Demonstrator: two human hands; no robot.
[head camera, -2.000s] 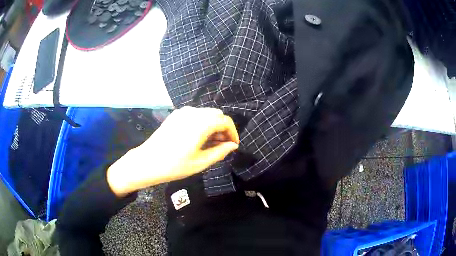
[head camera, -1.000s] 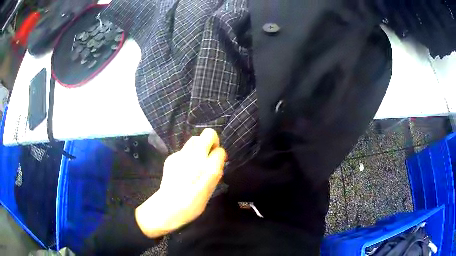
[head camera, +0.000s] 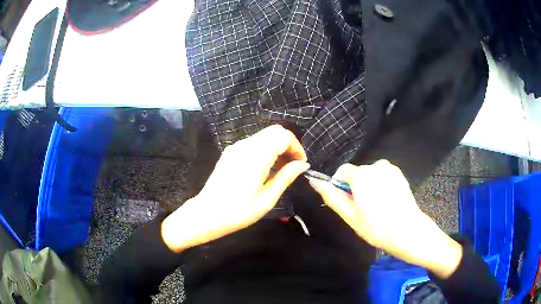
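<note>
The garment, black on one side and dark with a thin white grid on the other (head camera: 237, 71), lies over the table edge and my lap. A dark button (head camera: 383, 10) sits on its black side. My left hand (head camera: 255, 178) is closed with thumb and finger pinched at the lower checked cloth; its fingers hide what lies between them. My right hand (head camera: 379, 205) holds small metal snips (head camera: 320, 176) with a blue part, their tips at my left fingertips. No needle or thread can be made out.
A white table (head camera: 136, 71) carries a dark phone (head camera: 41, 47) and a black, red-rimmed button tray (head camera: 107, 27), cut off by the top edge. Blue crates (head camera: 71, 178) stand below at both sides. Greenish cloth (head camera: 41, 276) is at the lower left.
My right hand has come into view from the right with the snips. My left hand has moved up and right in the picture. The view has shifted, so the button tray is now mostly cut off.
</note>
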